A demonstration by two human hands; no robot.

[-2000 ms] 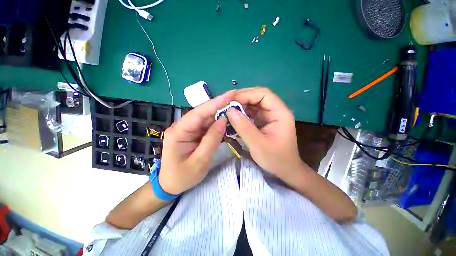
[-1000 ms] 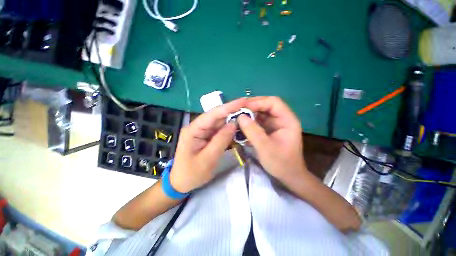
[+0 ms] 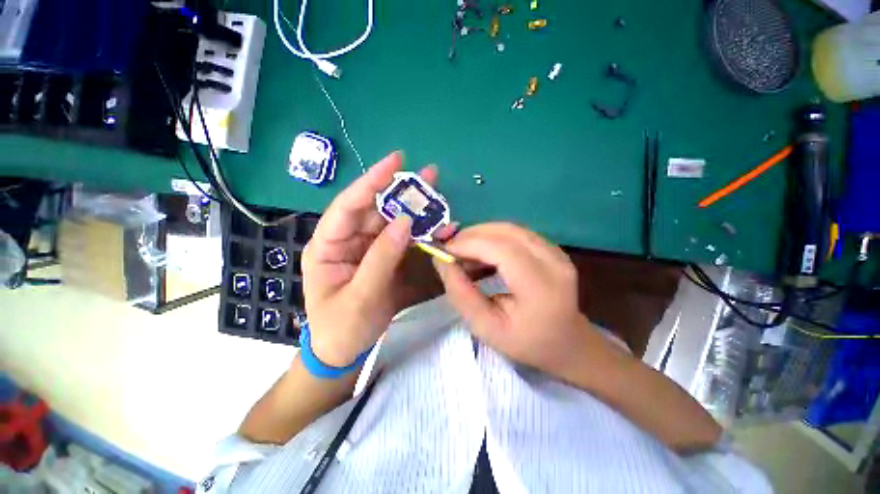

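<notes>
My left hand holds the inner frame with circuit board by its edge, between thumb and fingers. The frame is a small whitish notched square, its dark inside with a pale patch facing up. A thin yellow battery sticks out at the frame's lower edge, seen edge-on. My right hand has its thumb and index fingertips around the battery's outer end, beside the frame. The fingertips partly hide the battery.
A second smartwatch lies on the green mat at left. Tweezers, an orange stick and a black cylinder tool lie right. A black parts tray sits below the bench edge. Flex scraps and brackets lie further back.
The work piece has moved left and tilted to show its inside. My right hand has left its face and moved to the battery. The white square piece beside my left hand is now hidden.
</notes>
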